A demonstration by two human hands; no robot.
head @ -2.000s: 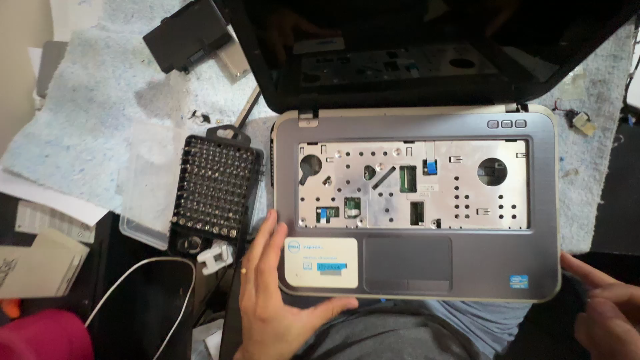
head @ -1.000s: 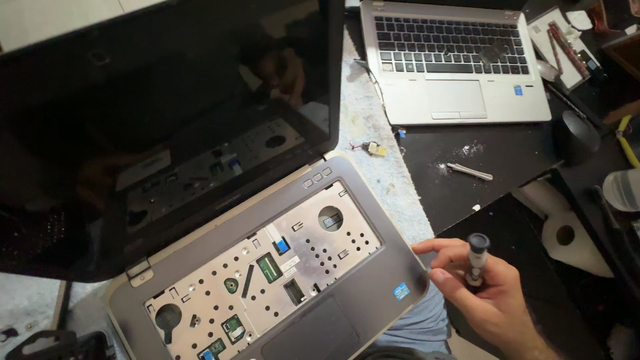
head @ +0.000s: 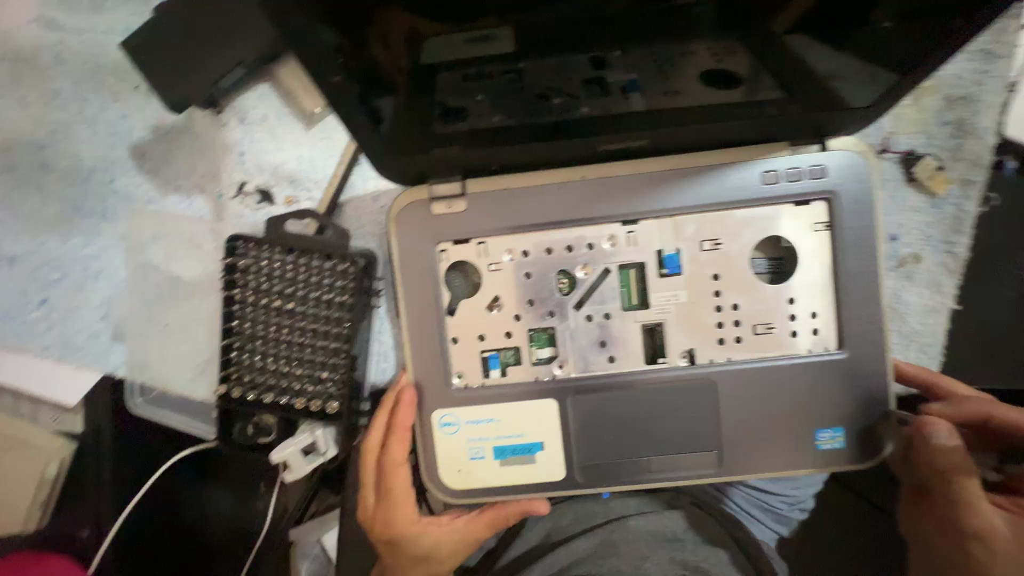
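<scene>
A grey Dell laptop (head: 784, 416) lies open before me, its keyboard removed, so the metal plate (head: 592, 304) and bits of green circuit board show. Its dark screen (head: 608, 88) leans back at the top. My left hand (head: 424, 496) grips the laptop's lower left corner, thumb along the front edge and fingers at the side. At the right edge near the front corner is my right hand (head: 960, 456), fingers curled; something thin shows blurred between thumb and fingers, most of it hidden.
A black case of screwdriver bits (head: 292, 328) stands left of the laptop, a white plastic clip or plug (head: 304, 452) at its lower end with a white cable. A dark box-like object (head: 204, 52) lies at upper left. A small connector with wires (head: 928, 172) is on the cloth at right.
The view has swung back left from the second laptop at the right. My right hand, holding a screwdriver upright a second ago, is now lower at the laptop's right edge, with its fingers curled.
</scene>
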